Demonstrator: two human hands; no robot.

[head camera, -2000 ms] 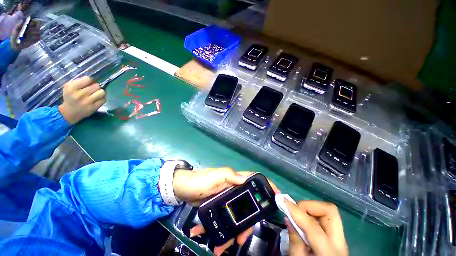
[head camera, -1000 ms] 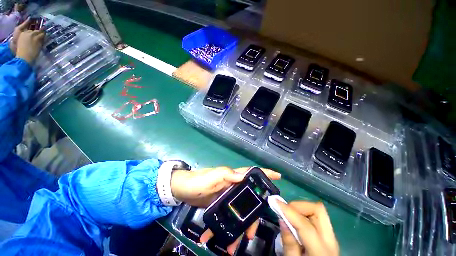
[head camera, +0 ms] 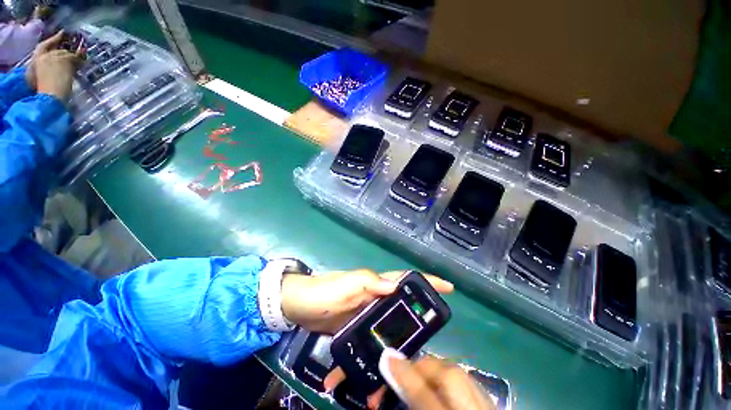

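My left hand (head camera: 333, 298) holds a black handheld device (head camera: 391, 335) from behind, tilted, with its front up. The device shows a pale rectangular outline, a green patch above and small marks below. My right hand (head camera: 437, 383) is over the lower right of the device, its fingertips at the edge of the outline. Something white shows at its fingertip, and the rest of what it grips is hidden. Black panels on a sheet (head camera: 306, 356) lie at the bench edge beneath my hands.
A clear blister tray (head camera: 377, 210) holds two rows of devices. A blue parts bin (head camera: 373, 74) stands behind. Scissors (head camera: 164, 146) and reddish frames (head camera: 240, 178) lie on the green bench at left. Another person's hand (head camera: 54, 69) works by stacked trays (head camera: 104, 136). More trays stand at right.
My right hand has moved down and left from the device's top end to its lower part. The other person's hand has left the scissors, which now lie on the bench.
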